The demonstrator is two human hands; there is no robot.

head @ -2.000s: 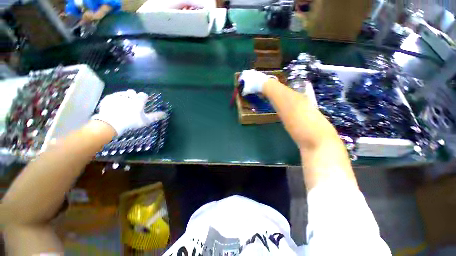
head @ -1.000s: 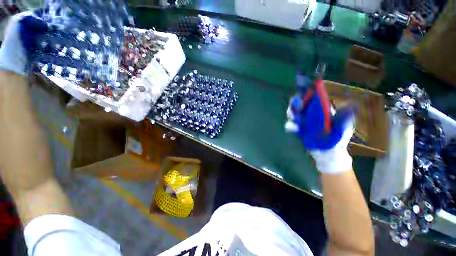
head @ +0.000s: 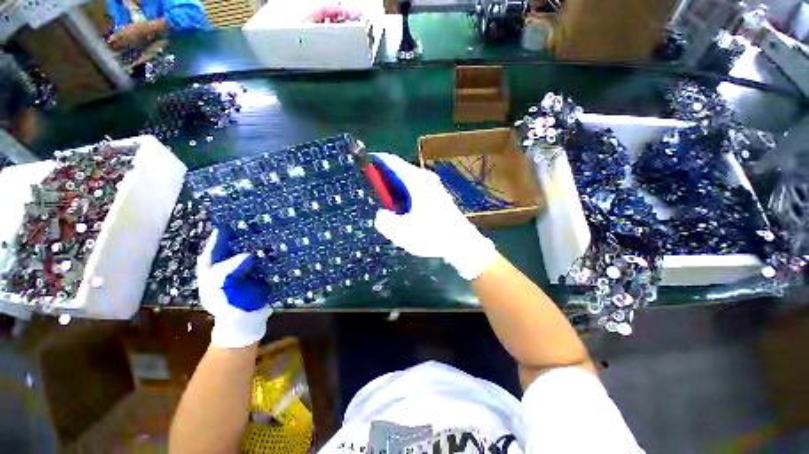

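Observation:
My left hand (head: 236,288), in a white glove with blue palm and fingers, grips the lower left edge of a large blue PCB panel (head: 297,217). The panel has repeated rows of small parts and is held tilted above the bench. My right hand (head: 417,208), in the same kind of glove, holds red-handled cutters (head: 381,182). The cutters' jaws are at the panel's upper right corner; I cannot tell whether they touch it. Round metal discs (head: 177,257) show on the bench left of the panel, which partly covers them.
A left white tray (head: 146,217) holds red and silver parts. A cardboard box (head: 523,182) holds thin blue pieces. A right white tray (head: 568,226) is heaped with blue boards, discs spilling over its edge. A smaller box (head: 479,105) stands behind. A person's arm (head: 142,31) shows far left.
The blurred panel in my left hand has come from the upper left to the middle, over the bench. My right hand has brought the cutters to its corner. The camera view has turned back.

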